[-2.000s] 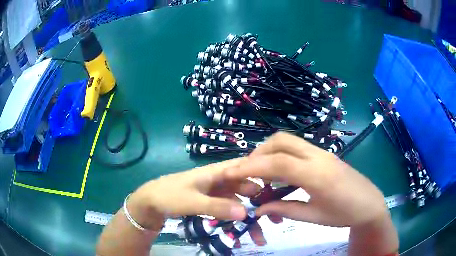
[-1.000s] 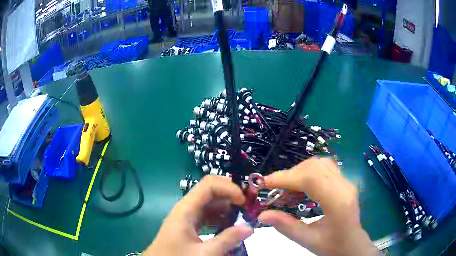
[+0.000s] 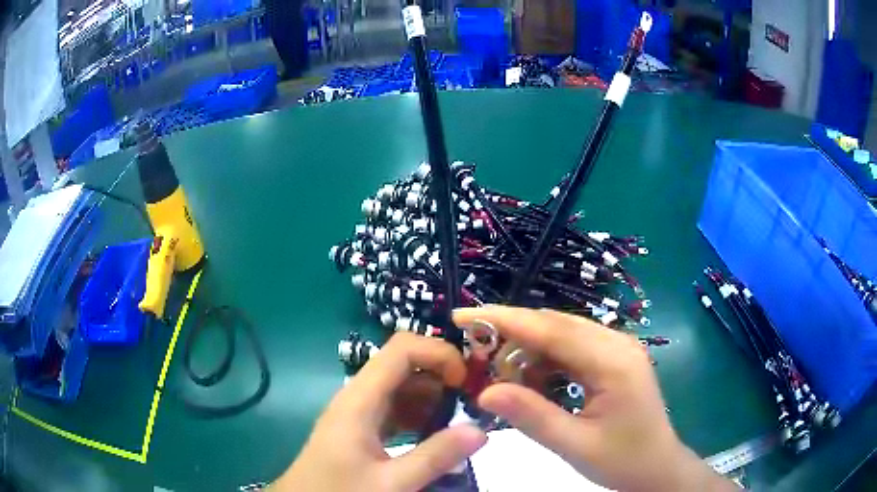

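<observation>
My left hand (image 3: 394,418) grips a black cable assembly near a dark red sleeve. My right hand (image 3: 577,384) is at the same spot, thumb and fingers around the ring terminals (image 3: 483,336) and red sleeve. Two long black cable lengths rise from between the hands. The left one (image 3: 435,144) ends in a white band at the top. The right one (image 3: 580,178) has a white band, red sleeve and metal ring. White paper (image 3: 538,466) lies below the hands. The cable parts inside the fingers are partly hidden.
A harness pile (image 3: 404,250) lies behind the hands. A blue plastic bin (image 3: 789,259) stands right, with a small harness bundle (image 3: 769,356) beside it. A yellow heat gun (image 3: 173,240), black cord (image 3: 226,360) and blue bins (image 3: 115,293) are left. A steel ruler (image 3: 740,456) lies lower right.
Two seconds ago the hands were low over the paper with connectors between them. Now ring terminals are between the fingers and two cable lengths stand up. The view has tilted up.
</observation>
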